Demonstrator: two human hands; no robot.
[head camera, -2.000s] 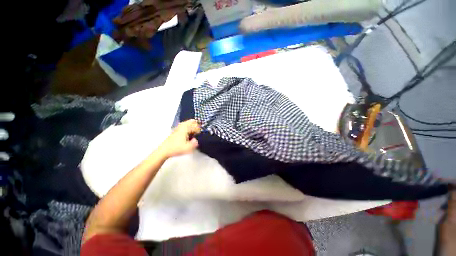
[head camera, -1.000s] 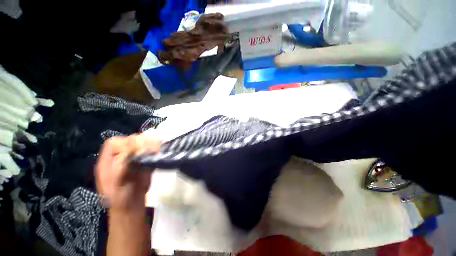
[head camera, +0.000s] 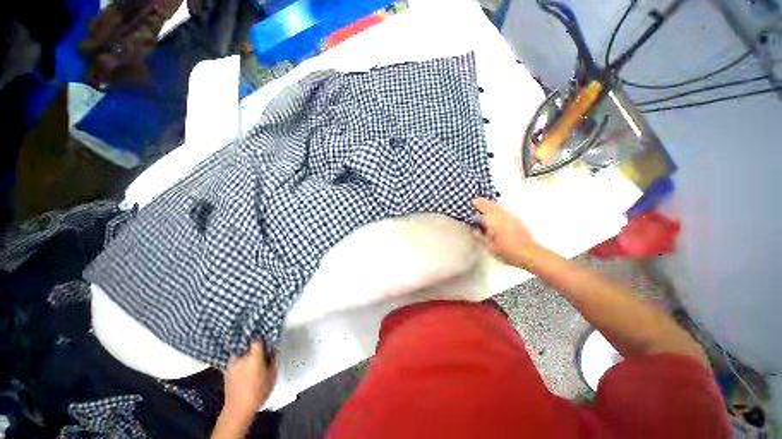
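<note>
A black-and-white checked garment piece (head camera: 334, 163) lies spread with folds over the white padded ironing board (head camera: 506, 64). Small dark bumps line its right edge. My left hand (head camera: 249, 375) grips its lower left edge near the board's front. My right hand (head camera: 502, 231) grips its lower right corner. Between my hands, a rounded cream pad (head camera: 386, 261) shows below the cloth's near edge. No dark panel is visible on the piece now. The steam iron (head camera: 566, 129), with an orange-yellow handle, rests at the board's right, clear of the cloth.
A narrow white arm (head camera: 213, 103) stands at the board's far left. A dark garment heap (head camera: 43, 317) lies left. A blue tray (head camera: 300, 30) is behind. Black cables (head camera: 677, 99) run at the right. A red cloth (head camera: 643, 236) hangs by the right corner; a round white object (head camera: 598, 358) is on the floor.
The piece was stretched up between my hands with its dark panel showing; now it lies on the board, check side up. Both hands have come down to its near edge.
</note>
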